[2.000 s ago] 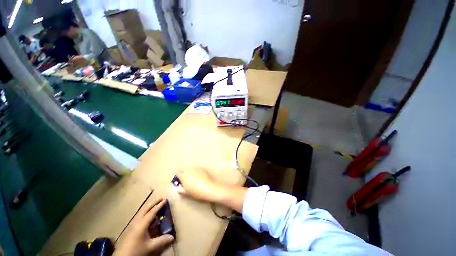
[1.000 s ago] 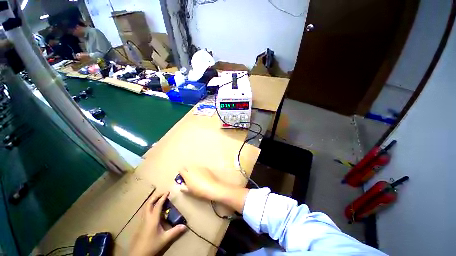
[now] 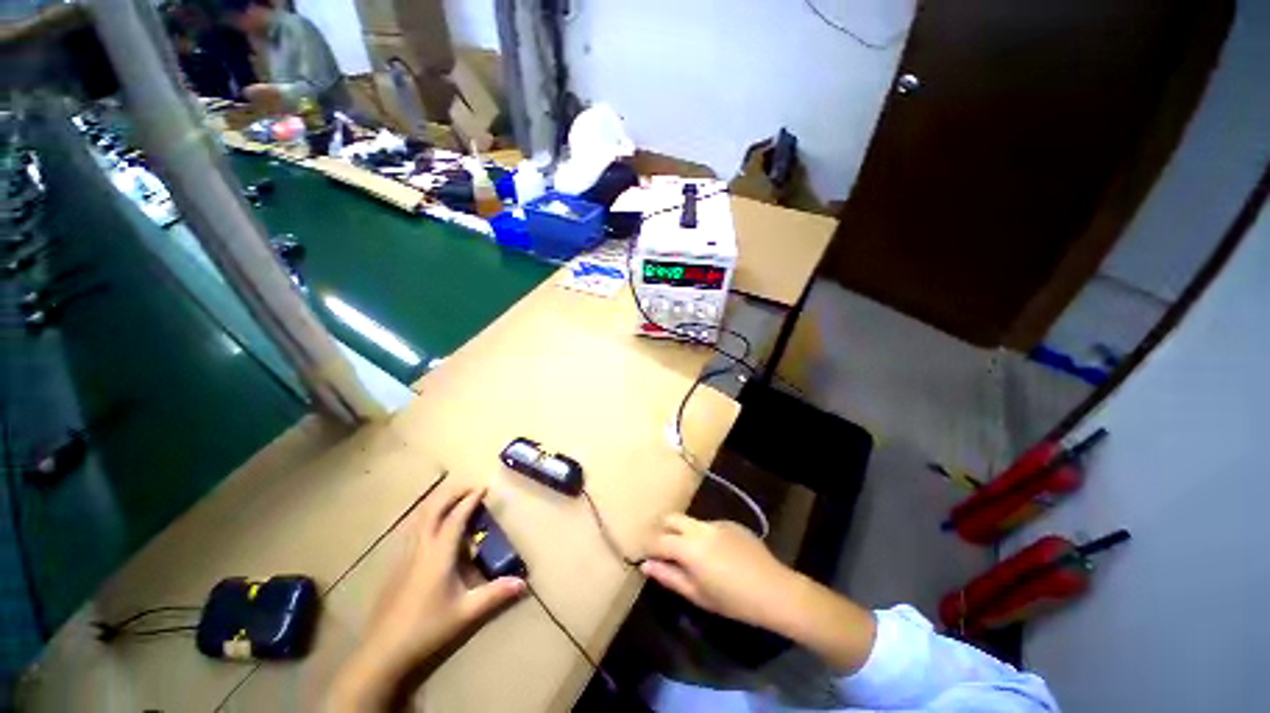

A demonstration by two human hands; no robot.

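Observation:
A black corded unit (image 3: 542,465) lies on the tan cardboard (image 3: 488,397), its cable running toward the table edge. My right hand (image 3: 696,568) pinches the cable end (image 3: 639,561) at the edge; the tip is too small to make out. My left hand (image 3: 435,582) is around a second black unit (image 3: 495,545) on the cardboard, and that unit's cable trails over the edge. Two more black units (image 3: 258,617) lie side by side at the lower left. The white power supply (image 3: 685,262) has lit green and red digits.
The green conveyor (image 3: 334,258) with black units runs at the left, behind a slanted post (image 3: 230,209). A blue bin (image 3: 564,223) stands beside the supply. The supply's test lead (image 3: 680,435) loops over the edge. Fire extinguishers (image 3: 1024,490) stand at right. A person sits at far left.
My right hand has let go of the unit at the middle and moved right to its cable at the edge. That unit now lies uncovered. The view has shifted, showing more of the pair at left.

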